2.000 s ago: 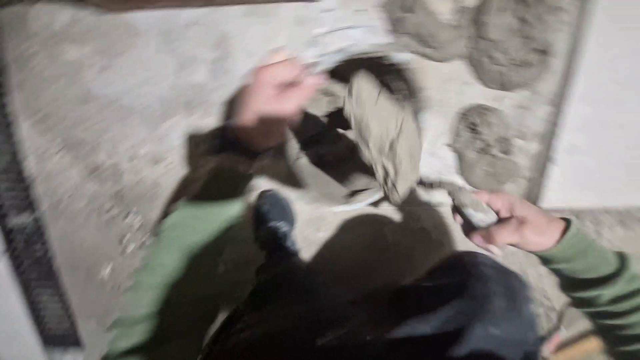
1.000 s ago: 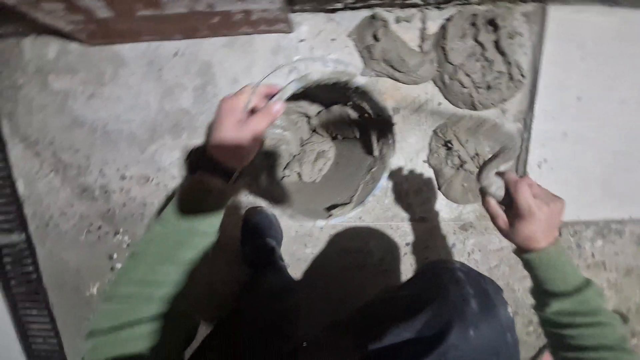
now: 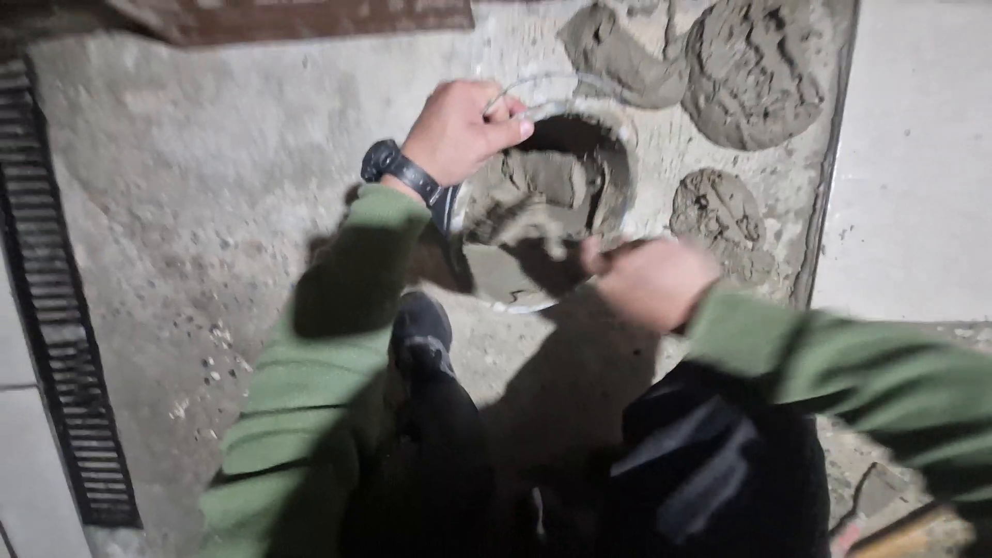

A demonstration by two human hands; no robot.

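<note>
My left hand (image 3: 473,128), with a black watch at its wrist, grips the wire handle (image 3: 573,76) at the upper left rim of a round bucket (image 3: 523,308). Grey mortar (image 3: 550,182) lies inside the bucket. Blurred by motion, my right hand (image 3: 655,279) is at the bucket's lower right rim with its fingers curled around a tool that is mostly hidden, seemingly a trowel; its blade cannot be made out clearly. To the right of the bucket are mortar dabs on the floor: a small one (image 3: 717,213), a large round one (image 3: 752,77) and a curved one (image 3: 620,62).
A white tile (image 3: 914,163) borders the mortar area on the right. On the left runs a black slotted drain grate (image 3: 62,310). A brown board or beam (image 3: 325,19) crosses the top left. A flat-bladed tool (image 3: 880,492) lies at the lower right, near my leg.
My right hand has moved left from the small mortar dab to the bucket. That dab had the tool on it one second ago. My left hand remains at the bucket's handle.
</note>
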